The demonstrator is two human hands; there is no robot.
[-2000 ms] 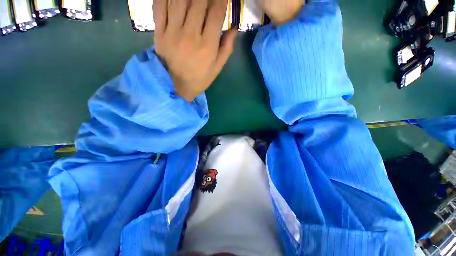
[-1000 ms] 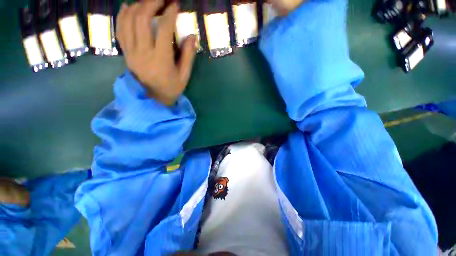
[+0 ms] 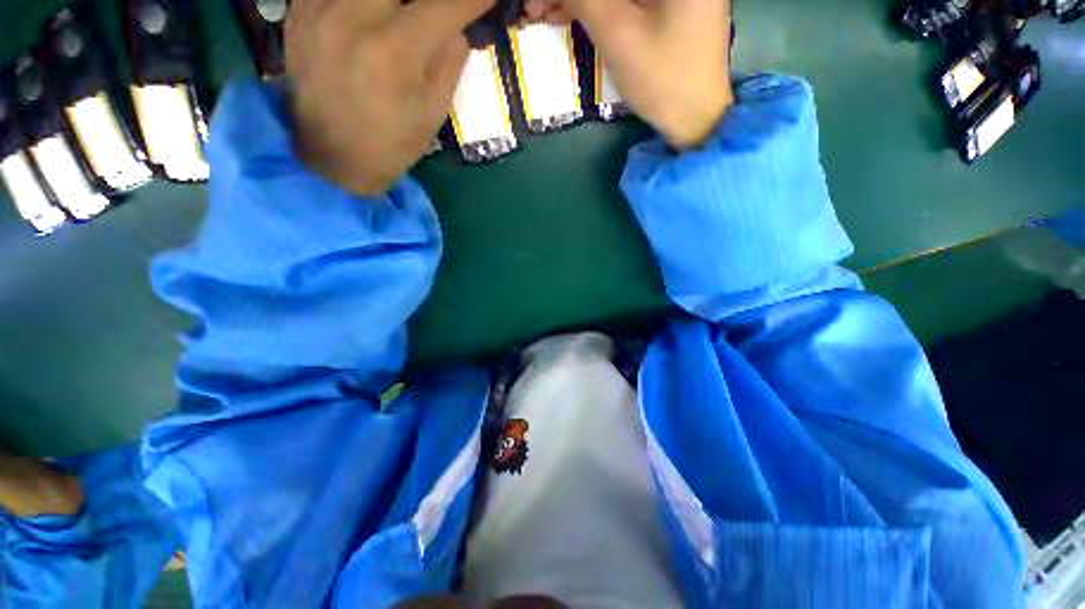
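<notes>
Black phone bodies with bright white rectangles lie in a row on the green work surface (image 3: 535,238). One phone body (image 3: 546,74) lies below my fingertips, with another (image 3: 481,107) to its left. My left hand (image 3: 369,89) is over the row, its fingertips at the top edge of the picture. My right hand (image 3: 660,60) is bent in from the right, its fingertips close to those of my left hand. The fingertips meet at the upper ends of the units, and whether they hold anything cannot be made out.
More phone bodies (image 3: 167,101) stand in a row at the left. A loose heap of black units (image 3: 990,101) lies at the upper right. Another person's arm in a blue sleeve (image 3: 89,523) is at the lower left. The surface's near edge runs in front of my body.
My left hand has moved up and in towards my right hand, whose fingers now show. The view has shifted, so the left units show further down and more fully.
</notes>
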